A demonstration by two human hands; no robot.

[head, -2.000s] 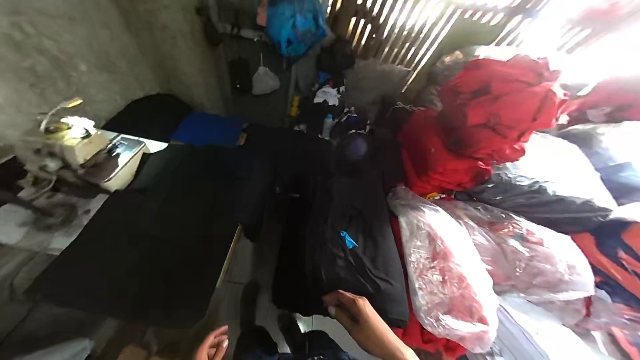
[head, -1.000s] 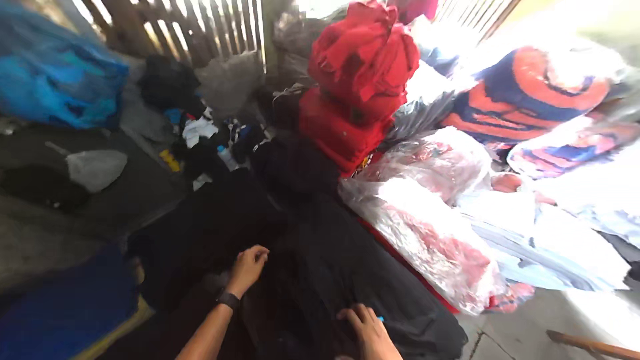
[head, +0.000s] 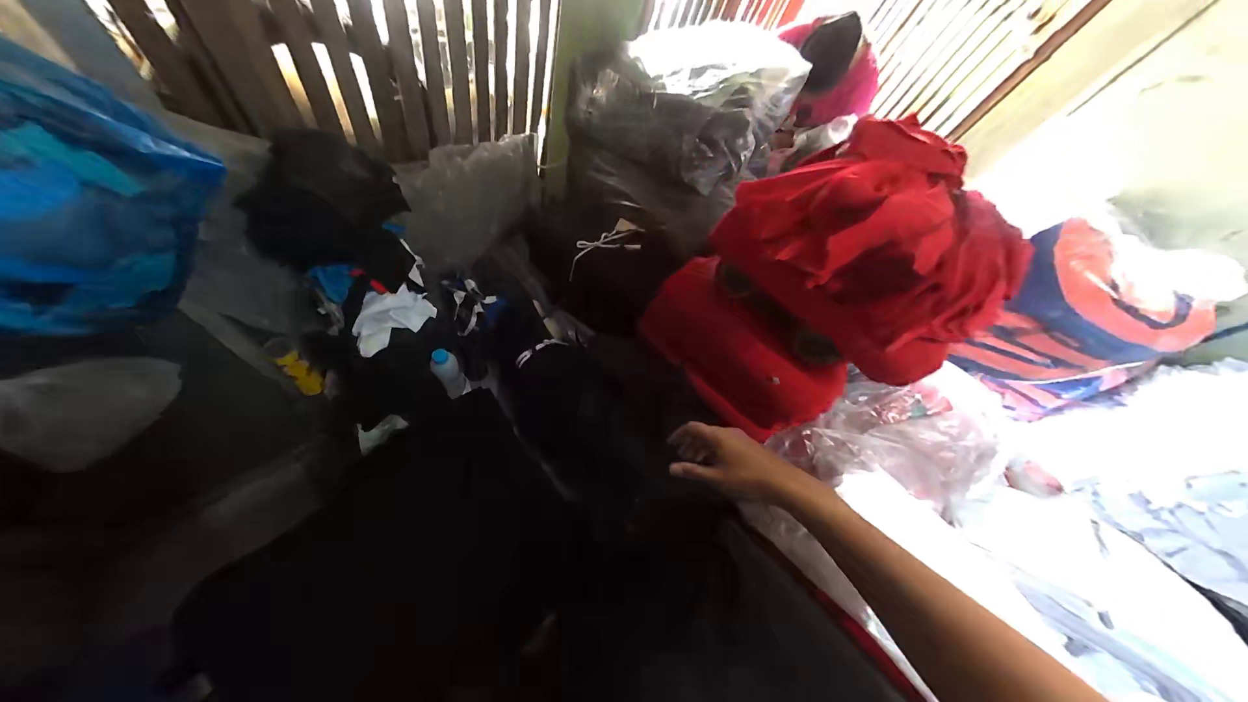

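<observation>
My right hand (head: 717,460) reaches in from the lower right with its fingers partly curled, over black cloth (head: 604,409). Whether it pinches any of that cloth is too dark to tell. Just beyond it lies a stack of red fabric (head: 868,244). More black cloth (head: 409,546) spreads across the dark lower middle. My left hand cannot be made out; only faint light spots show low in the dark area.
Clear plastic bags (head: 907,429) with cloth lie right of my arm. A striped bundle (head: 1102,302) is behind them. A blue plastic bag (head: 88,205) hangs at left. Near the slatted wall (head: 429,78) are a small bottle (head: 448,372) and white scraps (head: 390,317).
The view has swung right and closer to the red stack. My right hand has moved from the black cloth near me to beside the red fabric. My left hand, visible earlier, no longer shows.
</observation>
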